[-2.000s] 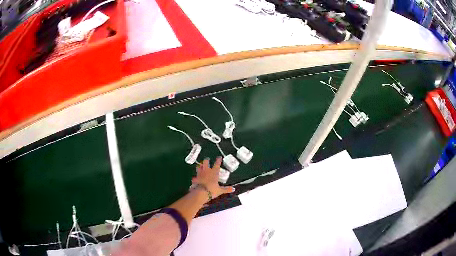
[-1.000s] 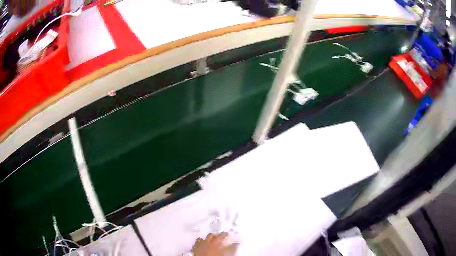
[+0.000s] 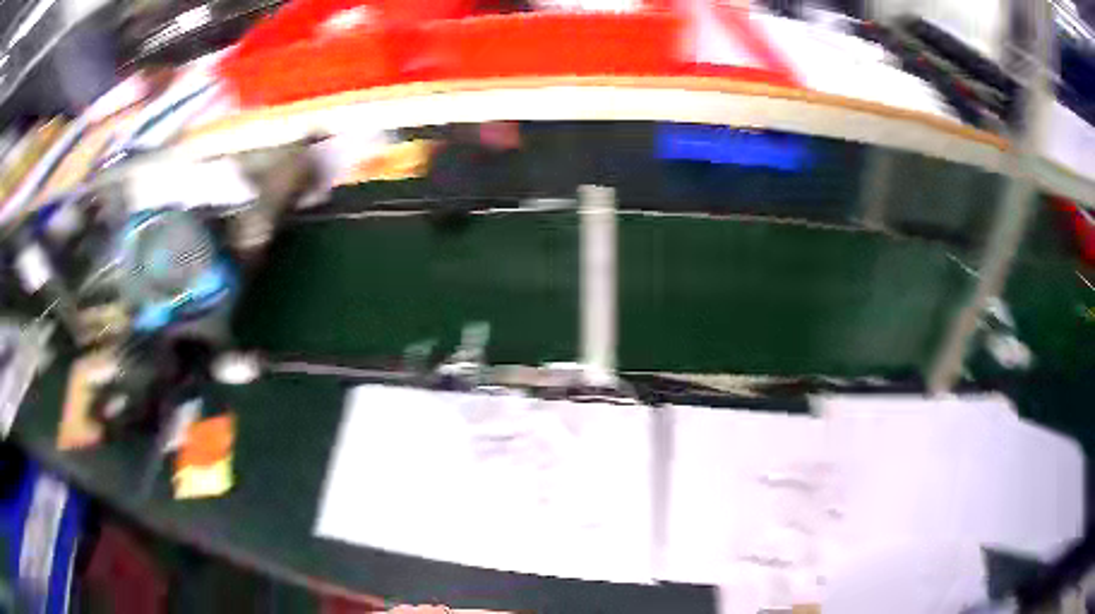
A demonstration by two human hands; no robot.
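Observation:
Faint blurred white adapters with cords lie on the right-hand white paper sheets. More faint white shapes show on the left white sheet; blur hides their detail. Two small skin-coloured patches show at the bottom edge, cut off by it. The left patch seems to be my left hand, and the right patch seems to be my right hand. Their fingers and anything in them are hidden.
The dark green conveyor belt runs behind the papers, with a pale post and a slanted pole. White adapters are at far right. Red bins stand on the shelf above. A blurred blue-and-black object is at left.
The view has swung left and blurred. The hand that was on the belt adapters moved down to the paper, where white adapters now lie; that belt spot emptied.

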